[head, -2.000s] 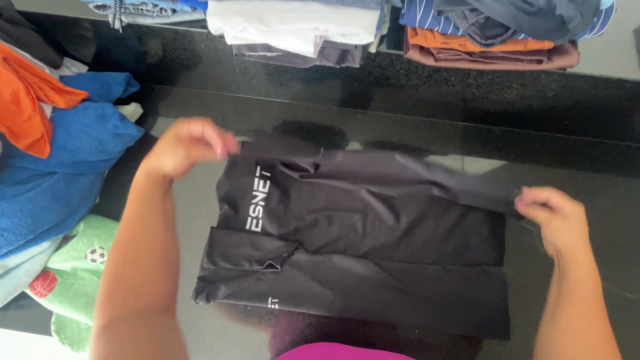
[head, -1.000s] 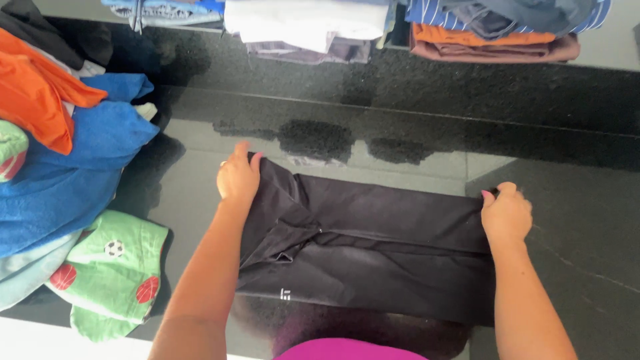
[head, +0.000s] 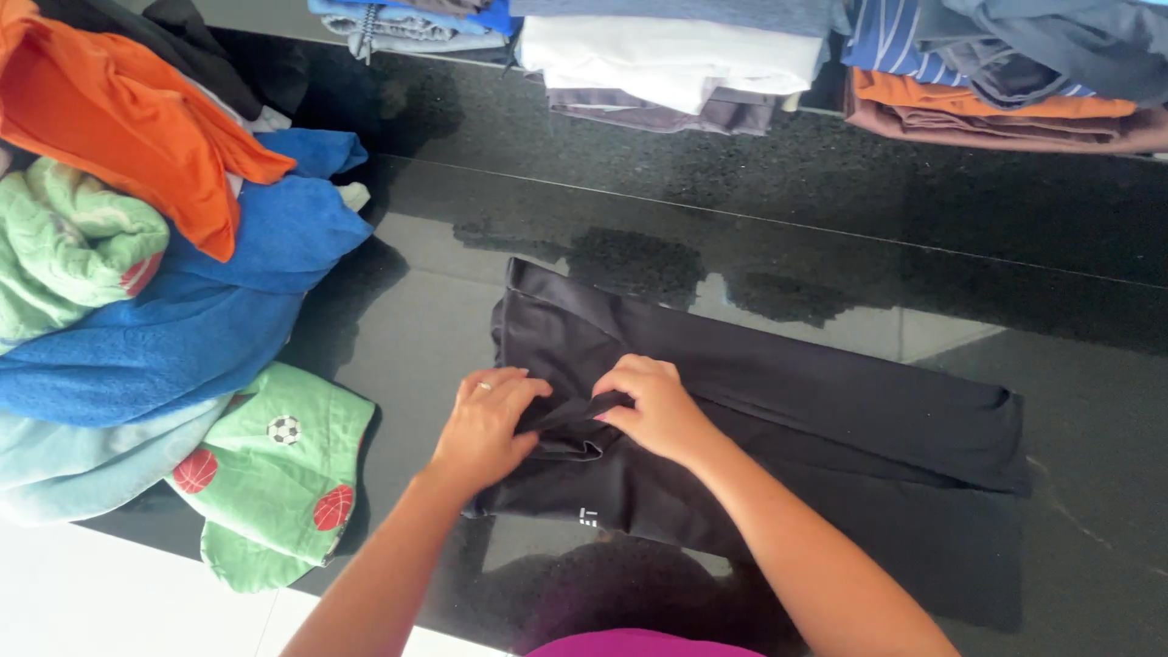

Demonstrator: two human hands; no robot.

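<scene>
A black garment (head: 821, 392) of smooth fabric lies folded lengthwise on the glossy black stone counter (head: 438, 319), with small white print near its lower left part. My left hand (head: 493, 424), with a ring on one finger, is at the garment's left end and grips a loose fold of it. Close to its right, my right hand (head: 648, 401) pinches the same fold between thumb and fingers. A raised strip of black fabric runs between the two hands. The fingertips of my left hand are partly hidden.
On the left lies a loose heap: an orange garment (head: 137, 109), a blue towel (head: 201, 301) and green fabric with printed balls (head: 283, 456). Along the far edge stand stacks of folded clothes, with a white one (head: 666, 55) and an orange one (head: 995, 96) among them.
The upper part of the garment has been folded over toward me, covering the large white print. My hands have let go of its far corners and come together at its left part.
</scene>
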